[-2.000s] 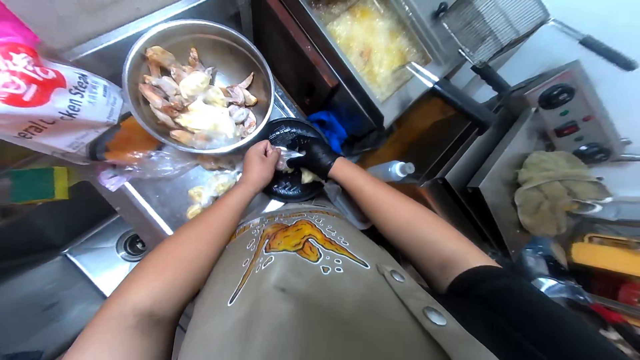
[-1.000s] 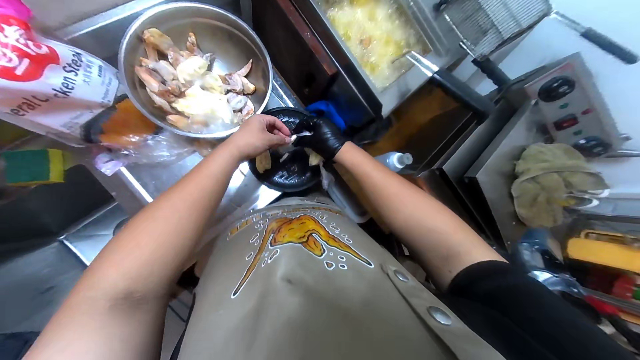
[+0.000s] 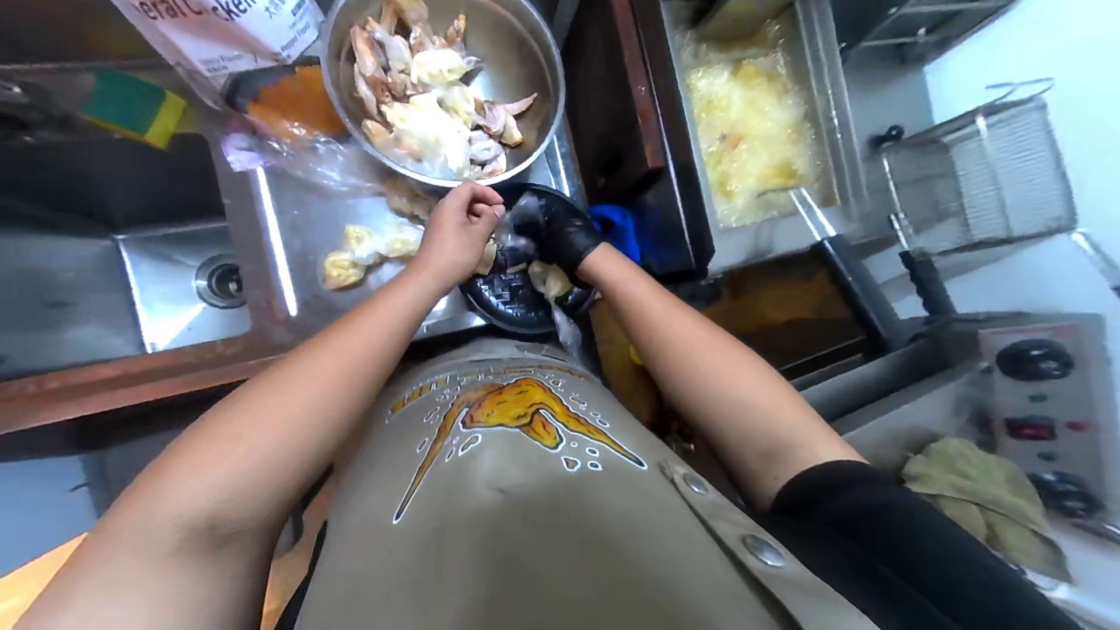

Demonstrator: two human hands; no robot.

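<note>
Over the left rim of a round black plastic container (image 3: 516, 302), my left hand (image 3: 464, 226) is bare, its fingers curled; whether it grips anything is unclear. My right hand (image 3: 558, 229) wears a black glove and is shut on a thin translucent plastic piece (image 3: 525, 210), blurred between the two hands. Pale folded pieces (image 3: 549, 280) lie in the black container under my right hand. Just beyond stands a large steel bowl (image 3: 560, 87) with raw chicken pieces (image 3: 394, 74) and pale yellow lumps in it.
More pale yellow pieces (image 3: 346, 269) lie on the steel counter at left, near a sink (image 3: 175, 297) and a green and yellow sponge (image 3: 131, 105). A printed plastic bag (image 3: 236, 35) is at the top left. At right are a bubbling fryer (image 3: 748, 131), wire basket (image 3: 989, 175) and cloth (image 3: 980, 499).
My hands have stayed together over the black container, with the fingers shifting. The view has turned and moved, so more of the sink shows at left.
</note>
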